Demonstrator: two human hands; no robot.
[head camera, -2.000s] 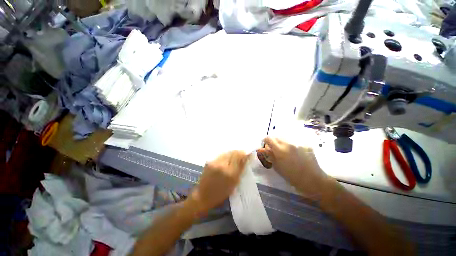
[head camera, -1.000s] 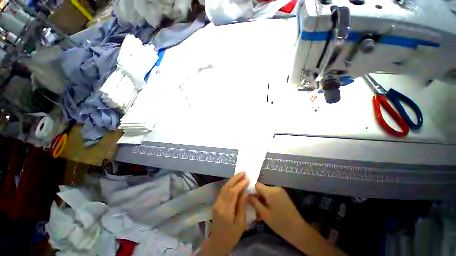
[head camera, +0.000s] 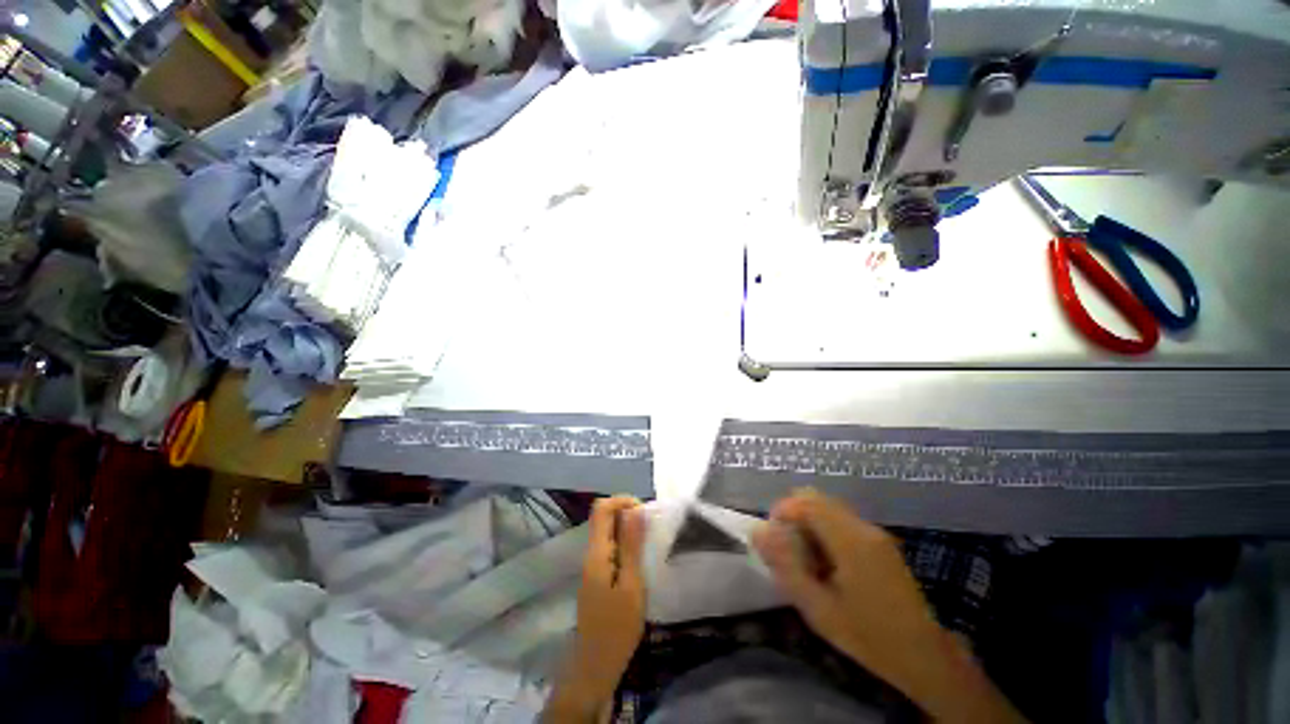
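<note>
A white fabric strip (head camera: 685, 450) lies over the table's front edge, and its near end hangs towards the lap. My left hand (head camera: 611, 587) grips the left side of this end just below the edge. My right hand (head camera: 849, 573) grips its right side. The cloth is spread between the hands, with a small dark triangular gap near the middle. The strip's far part merges with the bright white table. The sewing machine (head camera: 990, 85) stands behind to the right, with the needle area away from both hands.
Scissors with red and blue handles (head camera: 1111, 290) lie right of the needle. Stacked white strips (head camera: 389, 361) and a tied white bundle (head camera: 344, 262) lie at the table's left. A ruler tape (head camera: 905, 460) runs along the front edge. Loose cloth (head camera: 255, 615) is heaped below left.
My hands moved from the table top down below its front edge with the strip. Over the last second they moved apart, opening out its near end. The view has shifted.
</note>
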